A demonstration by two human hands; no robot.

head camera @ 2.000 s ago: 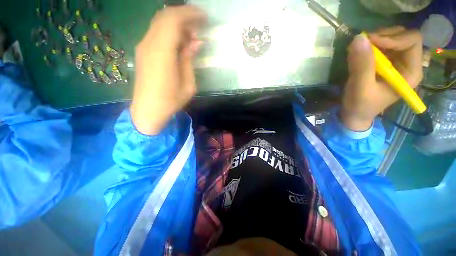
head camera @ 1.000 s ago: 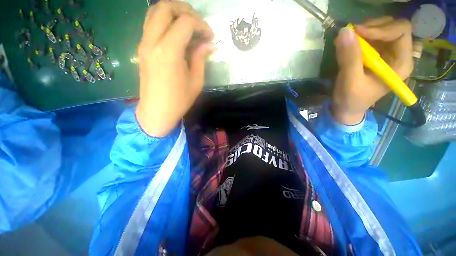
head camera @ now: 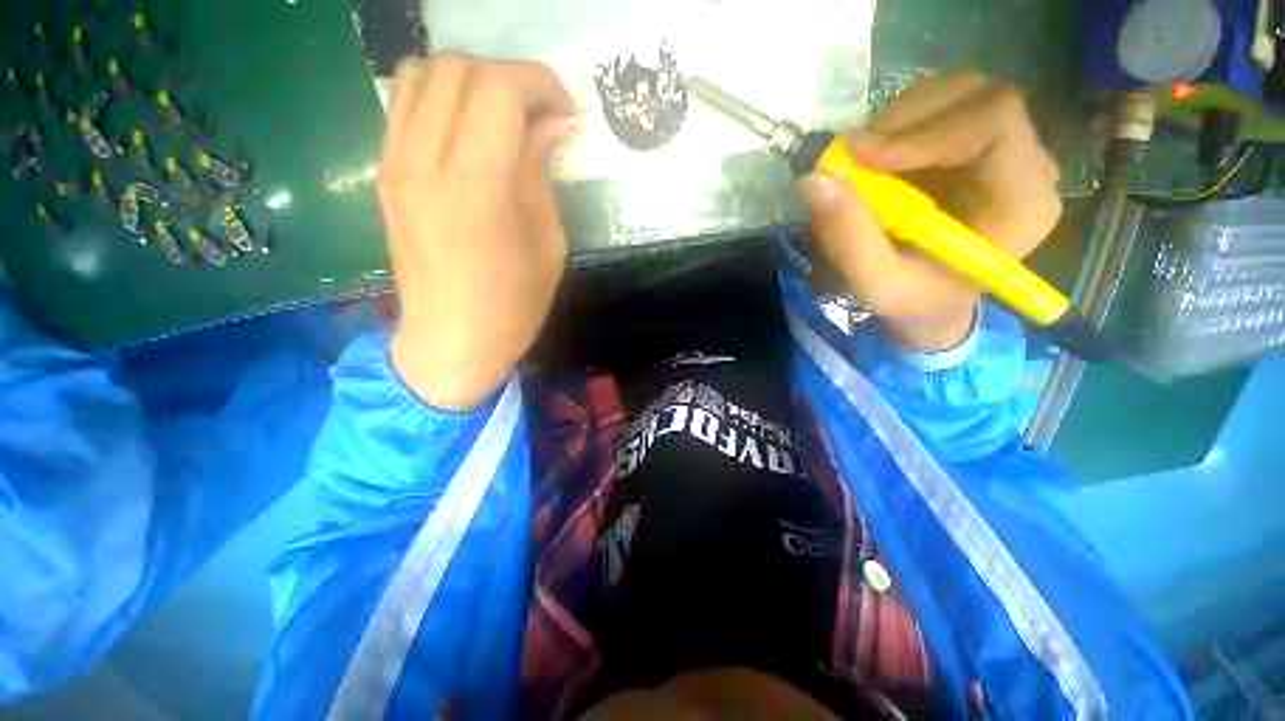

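Observation:
A dark, notched round board with bright spots lies on the pale, shiny work plate. My right hand holds the soldering iron by its yellow handle. Its silver tip points left and reaches the board's upper right edge; whether it touches is unclear. My left hand is over the plate's left part, left of the board, with thumb and fingertips close together. Whether something thin is pinched there cannot be told.
Small dark assemblies with yellow-green dots lie on the green mat at left. A dark strip of pins is at the plate's upper left. A blue soldering station and clear ribbed tray are at right. Another person's blue sleeve is at left.
My right hand has moved left with the iron, bringing its tip from the plate's upper right to the board. My left hand stays beside the board. The view has shifted, showing more of the station.

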